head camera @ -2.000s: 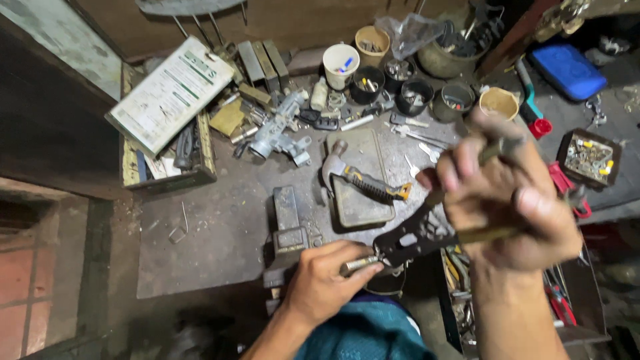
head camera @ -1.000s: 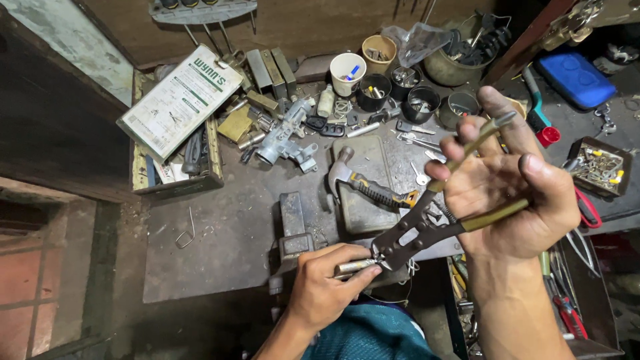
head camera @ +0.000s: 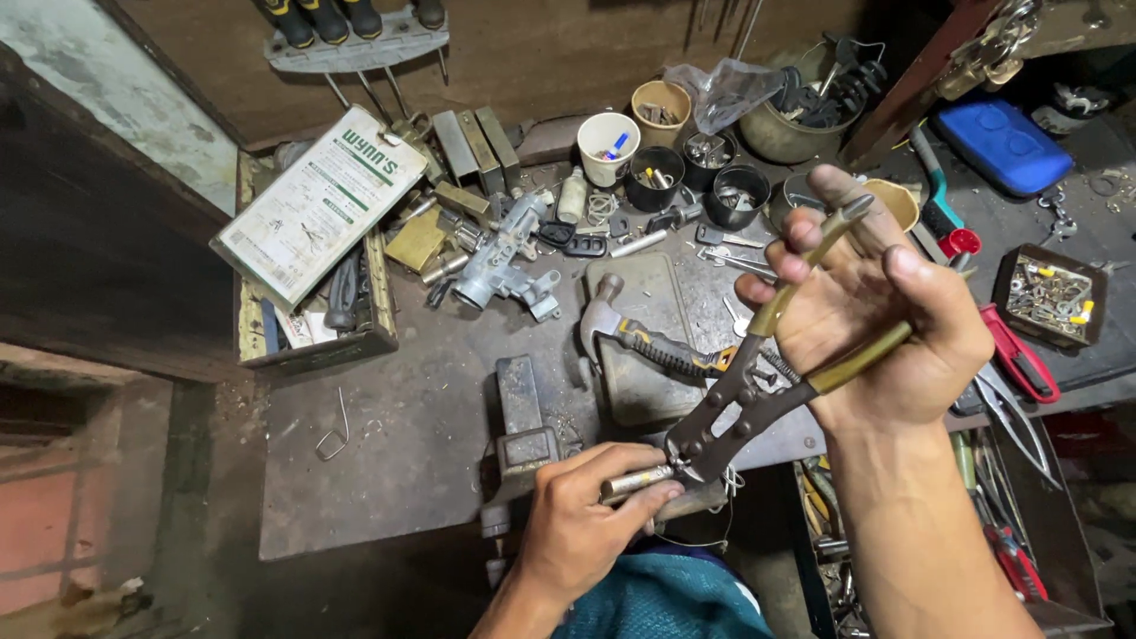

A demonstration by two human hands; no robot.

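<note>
Between the thumb and fingers of my left hand (head camera: 590, 515) is a small metal cylinder (head camera: 635, 481), probably a lock cylinder. Its right end meets the jaws of dark compound-hinged pliers (head camera: 735, 410) with worn yellowish grips and a spring between the handles. My right hand (head camera: 874, 311), palm up, has its fingers and thumb around the spread handles. Whether the jaws bite on the cylinder cannot be told. Behind them a claw hammer (head camera: 661, 342) lies on a flat grey metal plate or lid (head camera: 643, 390), left of the pliers.
A bench vise (head camera: 524, 426) stands left of the hands. Further back are a cast metal ignition lock housing (head camera: 501, 262), car key fobs (head camera: 571, 241) and cups of small parts, one a white cup (head camera: 607, 146). A bent wire (head camera: 335, 435) lies at left. An open tool drawer (head camera: 1047, 532) is at right.
Two seconds ago the right hand was blurred, with its fingers more curled at the handles; now it is more open, palm up. The cylinder stays in the left hand at the jaws.
</note>
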